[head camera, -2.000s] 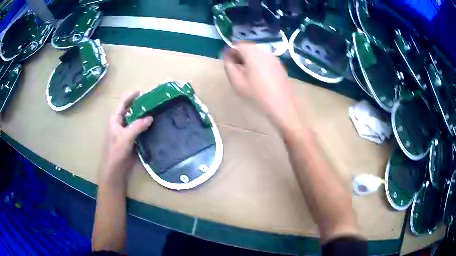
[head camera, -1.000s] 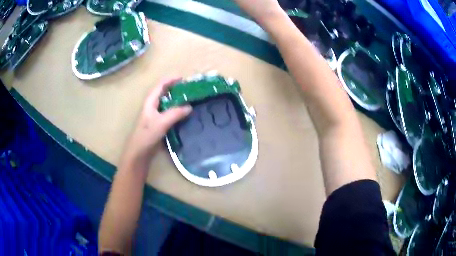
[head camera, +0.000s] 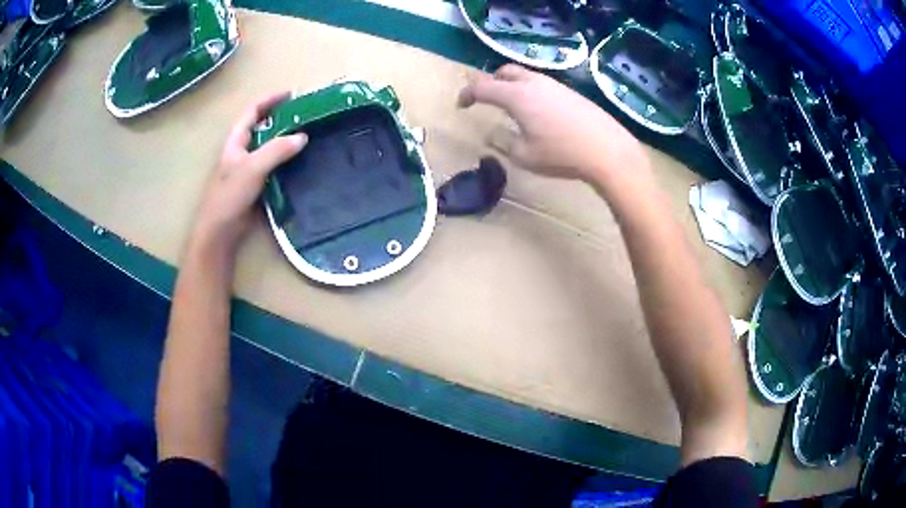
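Note:
A green housing (head camera: 343, 184) with a white rim lies on the cardboard in front of me, its raised green end away from me and two bright round dots near me. Its inside is a dark inner panel. My left hand (head camera: 253, 164) grips the raised end's left corner, thumb over the inner edge. My right hand (head camera: 527, 119) is above the cardboard to the right of the housing, fingers apart and holding nothing visible. A small black insert (head camera: 475, 189) lies on the cardboard, just right of the housing's rim.
Another housing (head camera: 174, 60) lies at the upper left. More housings (head camera: 651, 79) stand at the back and overlap along the right side. A crumpled white cloth (head camera: 728, 220) lies at the right. A glue bottle's tip (head camera: 743, 326) shows beside my right forearm. Blue crates (head camera: 60, 427) are at the lower left.
My right hand has come back from the far edge of the bench, and the black insert now lies beside the housing. My left hand still holds the housing. The view has shifted.

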